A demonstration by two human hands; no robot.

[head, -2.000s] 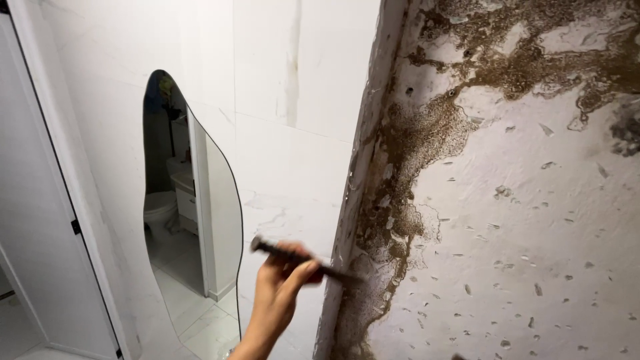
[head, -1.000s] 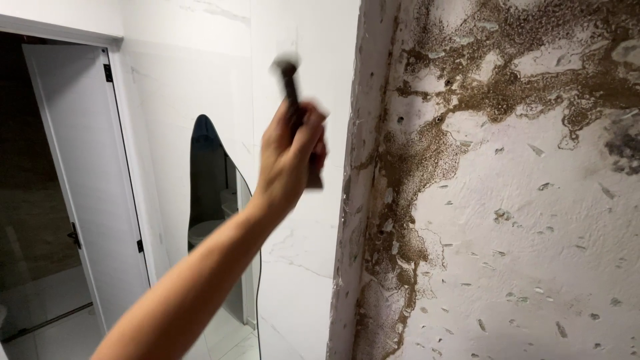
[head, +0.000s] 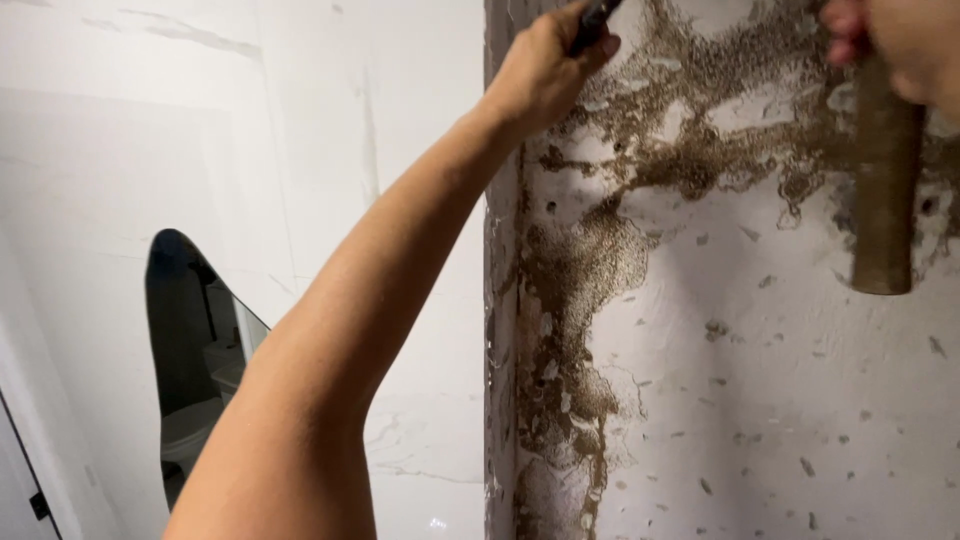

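My left hand [head: 551, 67] is raised near the top centre, by the wall's inner corner, and closed around a dark metal tool, perhaps a chisel [head: 594, 22]; its upper end is out of frame. At the top right my right hand [head: 892, 52], blurred and partly cut off, grips a wooden handle [head: 886, 195] that hangs straight down. The head of that tool is out of view. Behind both hands is a pitted plaster wall [head: 750, 360] with brown, mouldy stains and peeling patches [head: 585, 277] along the corner and across the top.
A rough plaster edge [head: 500, 337] divides the damaged wall from white marble-look tiles [head: 420, 300]. On the tiles, partly behind my left arm, is a wavy dark-edged mirror [head: 184, 337] reflecting a toilet. A white door [head: 19, 465] with a black hinge shows at the lower left.
My left hand, earlier low by the corner and then in front of the tiles, is now up at the top of the corner with the dark tool. My right hand with the wooden handle has come into view.
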